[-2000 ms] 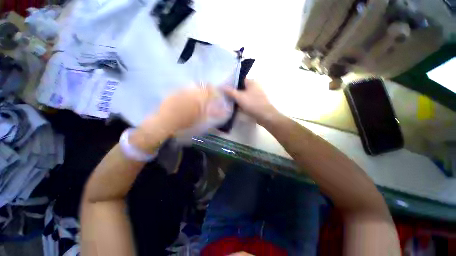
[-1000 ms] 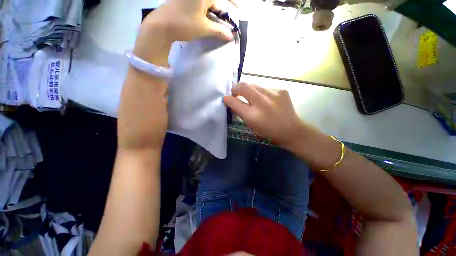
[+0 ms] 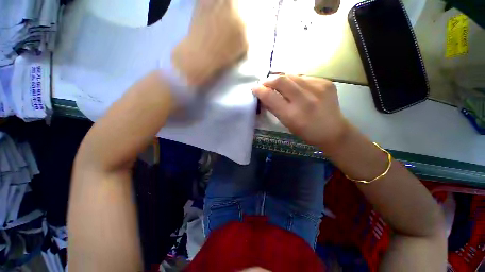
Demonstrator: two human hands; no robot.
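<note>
A white panel [image 3: 226, 127] lies on the white table, its lower corner hanging over the green front edge above the lap. My right hand [image 3: 303, 103] pinches the panel's right edge between thumb and fingers, where a bit of black material shows under it. My left hand [image 3: 212, 48] is blurred and lies over the upper part of the panel; its fingertips are not clear, so its grip cannot be told. A thin dark line, like a thread [image 3: 274, 40], runs up from my right fingertips. A black piece [image 3: 158, 10] shows at the top, cut off by the frame.
A small round metal part [image 3: 326, 5] of the machine is at the top edge. A black phone with studded rim [image 3: 389, 56] and a yellow label [image 3: 457, 35] are at right. Stacked grey-white pieces [image 3: 32, 24] and a printed wrapper [image 3: 33, 87] are at left. Red material [image 3: 356, 223] is lower right.
The white panel now spreads further left. My left hand has shifted slightly and is blurred; my right hand has moved a little right and still pinches the panel's edge.
</note>
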